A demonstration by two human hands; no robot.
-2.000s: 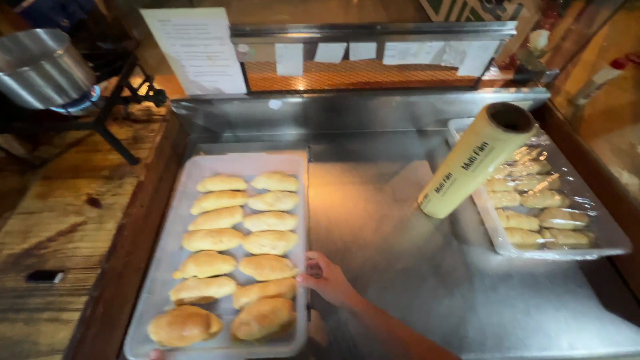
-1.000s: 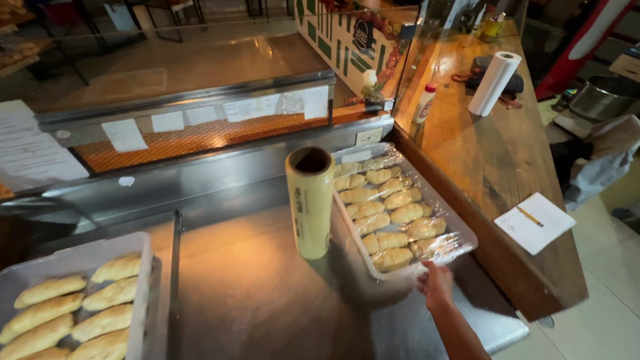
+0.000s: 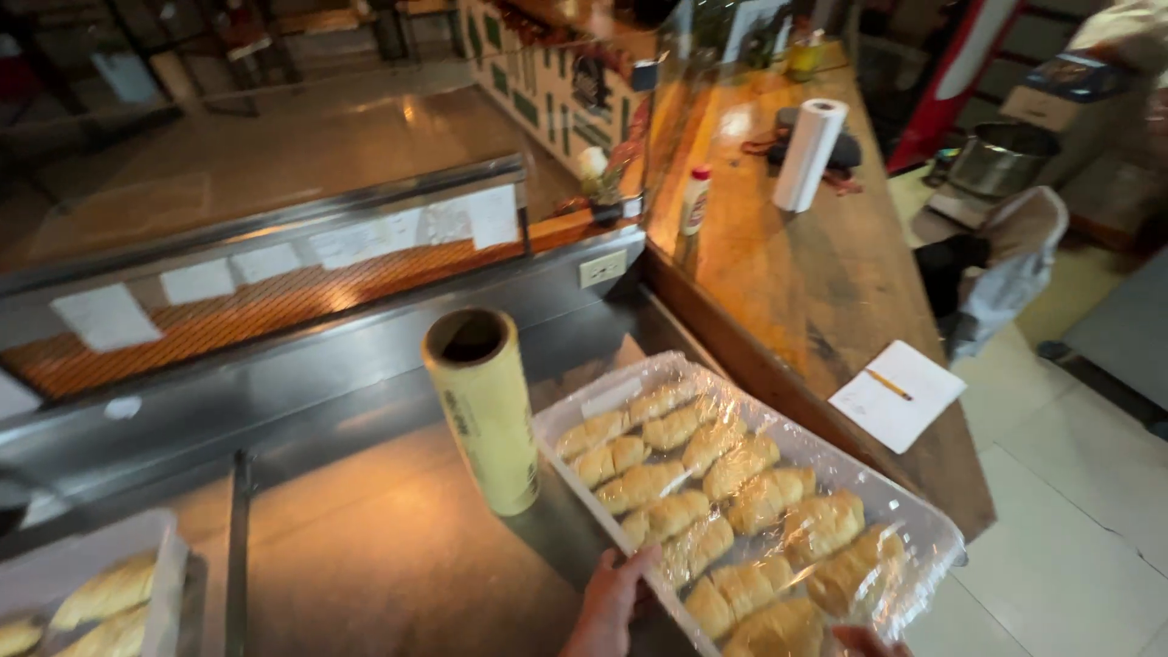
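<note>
A white plastic tray [image 3: 584,497] of baked bread rolls [image 3: 666,516], covered in clear plastic film, sits at an angle on the steel counter. My left hand [image 3: 613,602] grips the tray's near left side, thumb on the rim. At the bottom edge my right hand [image 3: 867,641] is at the tray's near end, mostly cut off by the frame, so its grip is unclear. Left of the tray a large yellowish roll of plastic film [image 3: 484,420] stands upright. Another tray [image 3: 169,584], with rolls in it and no film visible, is at the lower left.
A steel backsplash with an electrical outlet [image 3: 602,270] runs behind. On the wooden counter [image 3: 776,301] at the right are a paper towel roll [image 3: 808,157], a squeeze bottle [image 3: 696,201] and a paper pad [image 3: 890,415] with a pencil [image 3: 889,384]. A metal pot [image 3: 1008,155] stands farther right.
The view has swung right from the uncovered tray. My left hand now holds the left side of the film-covered tray, which has come nearer and turned. One second ago a single hand touched its near corner.
</note>
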